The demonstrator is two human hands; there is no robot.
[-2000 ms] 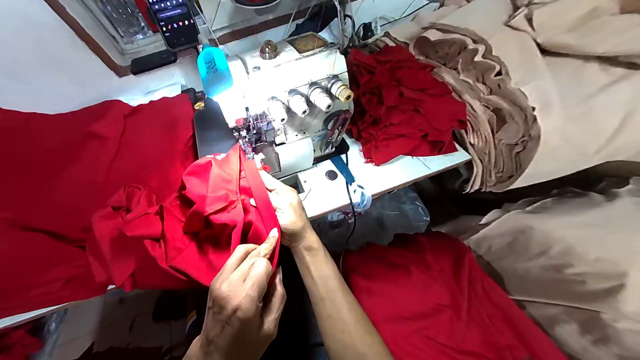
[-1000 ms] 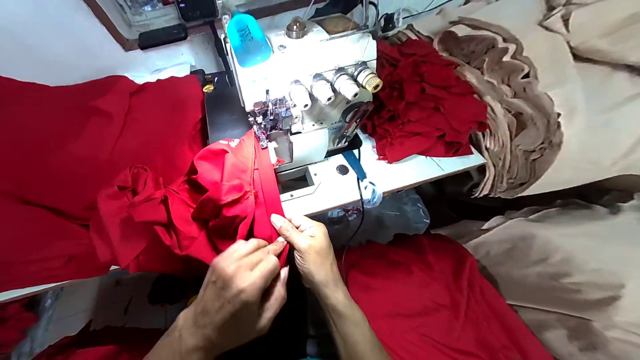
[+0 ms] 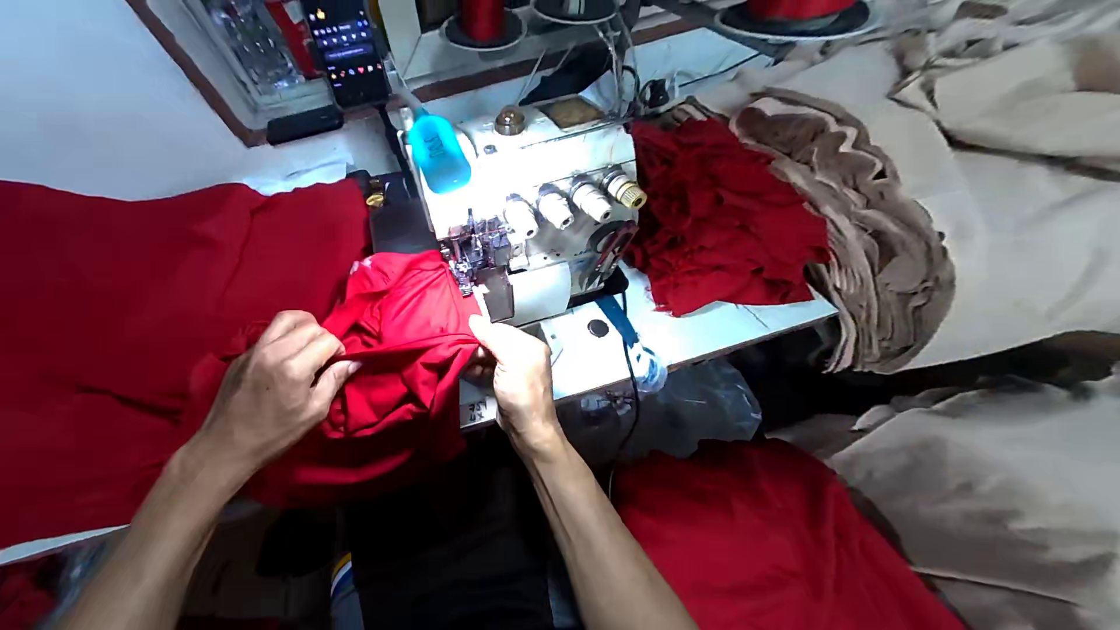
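Note:
A white overlock sewing machine [image 3: 542,188] stands at the upper middle under a bright light, with red fabric [image 3: 398,350] at its needle and presser foot area [image 3: 477,254]. My left hand [image 3: 289,376] grips a fold of this fabric left of the machine, thumb and fingers pinched together. My right hand [image 3: 516,367] holds the fabric's right edge just in front of the presser foot, thumb on top; some of its fingers are hidden under the cloth. Between the hands the fabric is pulled into a taut fold. More red fabric [image 3: 175,289] spreads over the table at left.
Right of the machine lie a pile of red cut pieces [image 3: 726,219] and stacked beige pieces [image 3: 884,254]. Red cloth [image 3: 770,534] hangs below the table edge, near beige cloth [image 3: 989,481]. Thread cones [image 3: 483,22] and a phone [image 3: 346,48] are behind. A blue object [image 3: 440,153] sits on the machine.
My left hand has moved left, away from my right hand, and now grips another part of the fabric. My right hand has moved up toward the presser foot since one second ago.

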